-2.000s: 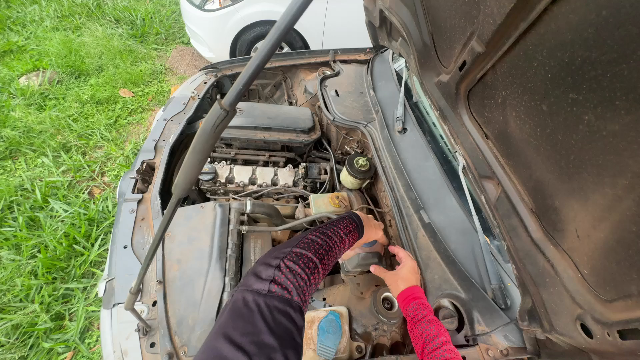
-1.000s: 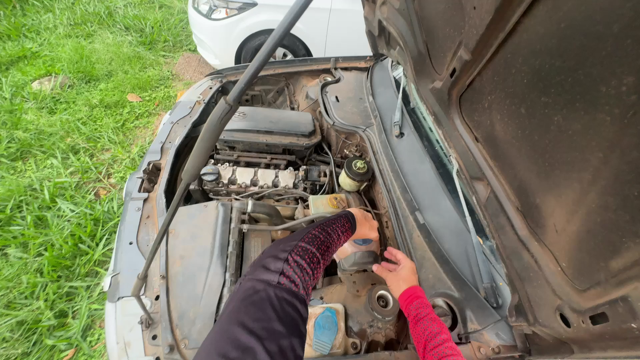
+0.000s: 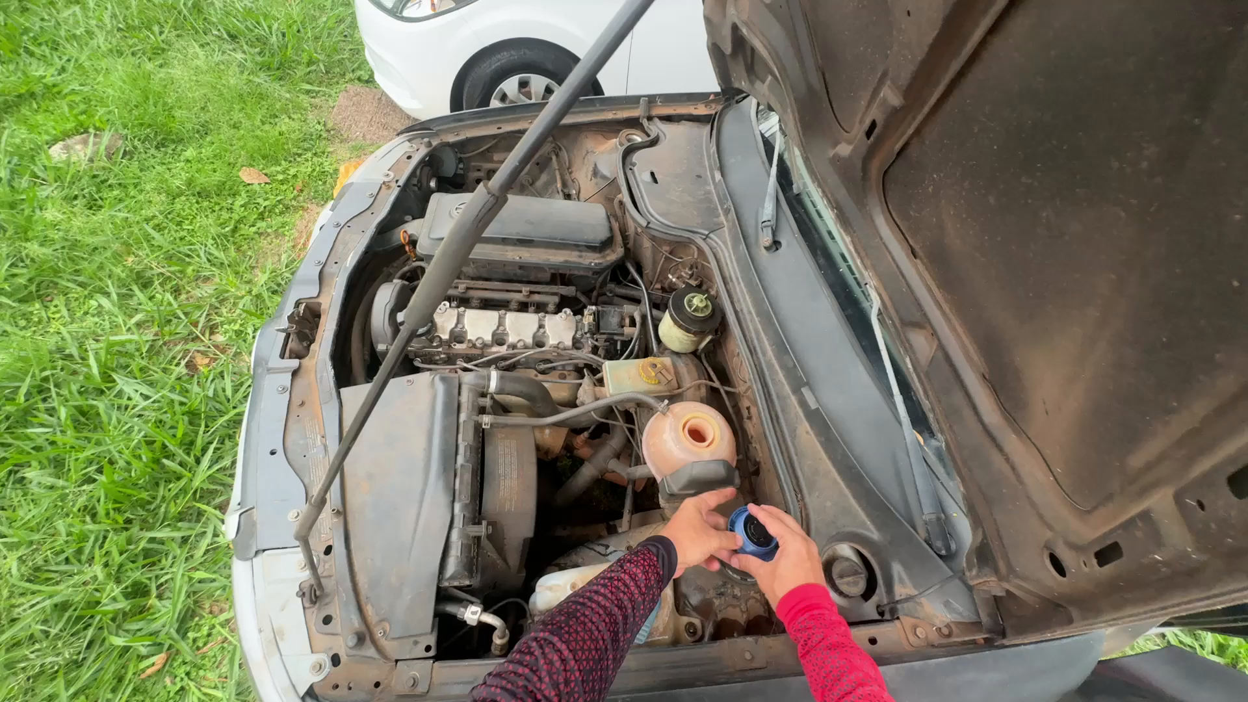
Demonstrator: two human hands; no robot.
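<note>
A blue screw cap with a dark inside is held between both hands over the near part of the engine bay. My right hand grips it from the right side, its dark inner face turned up. The fingers of my left hand touch the cap's left edge; whether they grip it too is hard to tell. Just beyond the hands sits the round pinkish coolant expansion tank, its filler neck uncapped. A dark bracket or cover lies against the tank's near side.
A diagonal hood prop strut crosses the view on the left. The raised hood fills the right. Around the tank are a brake fluid reservoir, a black-capped reservoir and hoses. A white car stands beyond.
Both hands have moved back from the expansion tank toward the near edge of the engine bay. The blue cap is now off the tank and in the hands, and the tank's neck shows open.
</note>
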